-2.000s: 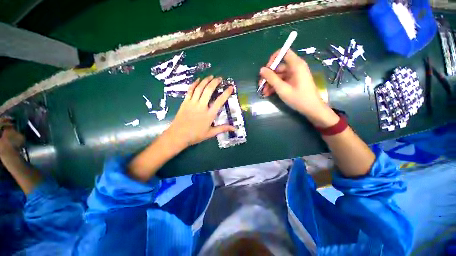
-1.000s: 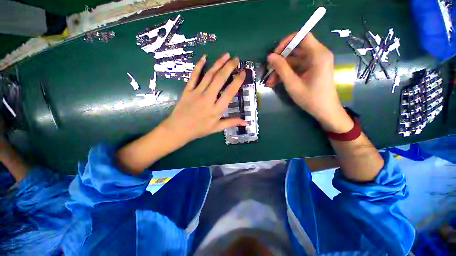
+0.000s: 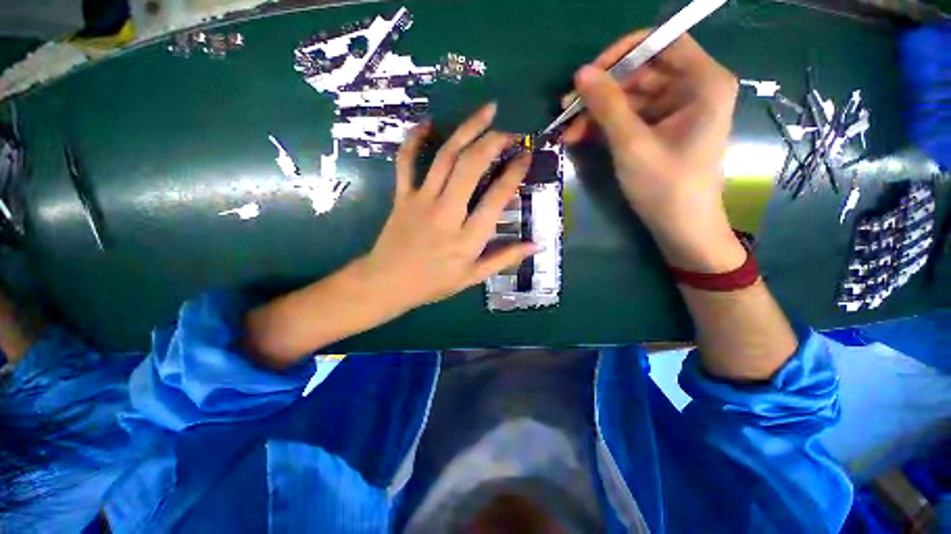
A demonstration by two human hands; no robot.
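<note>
A palm-length flat phone board or frame (image 3: 542, 245) lies on the green bench, its dark top away from me and its white part with a dark central strip nearer. My left hand (image 3: 443, 214) lies over its left side with spread fingers, the thumb on the white part. My right hand (image 3: 667, 136) holds a slim white tweezers-like tool (image 3: 667, 37) like a pen. The tool's dark tip is at the board's top end, close to a small yellow spot. Whether the tip grips anything is too small to tell.
A staggered pile of black-and-white strips (image 3: 365, 89) lies upper left. Loose white tabs (image 3: 323, 193) lie left, more with dark slivers (image 3: 824, 130) right. Checkered stacked parts (image 3: 892, 250) and a blue bin (image 3: 930, 99) are at right. A thin dark stick (image 3: 83, 198) lies far left.
My right hand has brought the tool's tip from the bench right of the board to the board's top end. My left hand stays on the board. The camera view has shifted.
</note>
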